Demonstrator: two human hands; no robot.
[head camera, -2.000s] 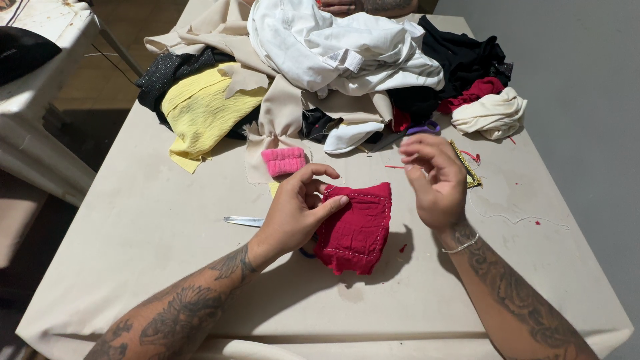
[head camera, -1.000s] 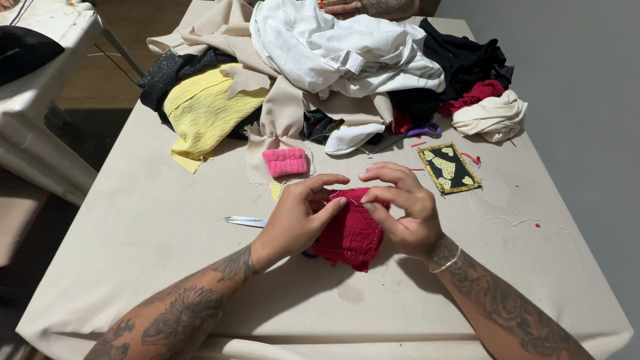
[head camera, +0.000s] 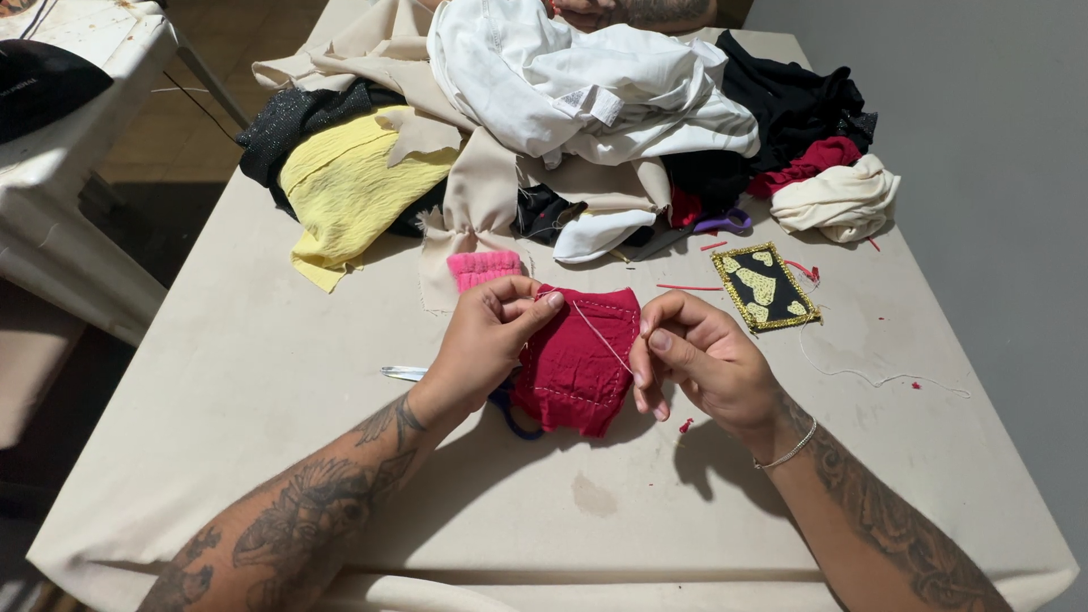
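My left hand pinches the upper left corner of a red fabric piece between thumb and fingers. White running stitches follow the edges of the cloth. From near its top a pale thread slants down to my right hand, whose thumb and forefinger are pinched together at the cloth's right edge; a needle cannot be made out. Partly under the cloth and my left hand lie scissors, with a metal blade and a dark blue handle showing. Behind my left hand sits a pink ribbed fabric piece.
Across the back lies a fabric heap: white cloth, yellow cloth, black cloth and a cream bundle. Purple-handled scissors poke out. A black patch with gold trim lies right. Another person's hand is beyond the heap.
My right hand was raised off the cloth, came to its top edge beside my left hand, and has since moved away to the right with the thread stretched out. My left hand stays on the cloth.
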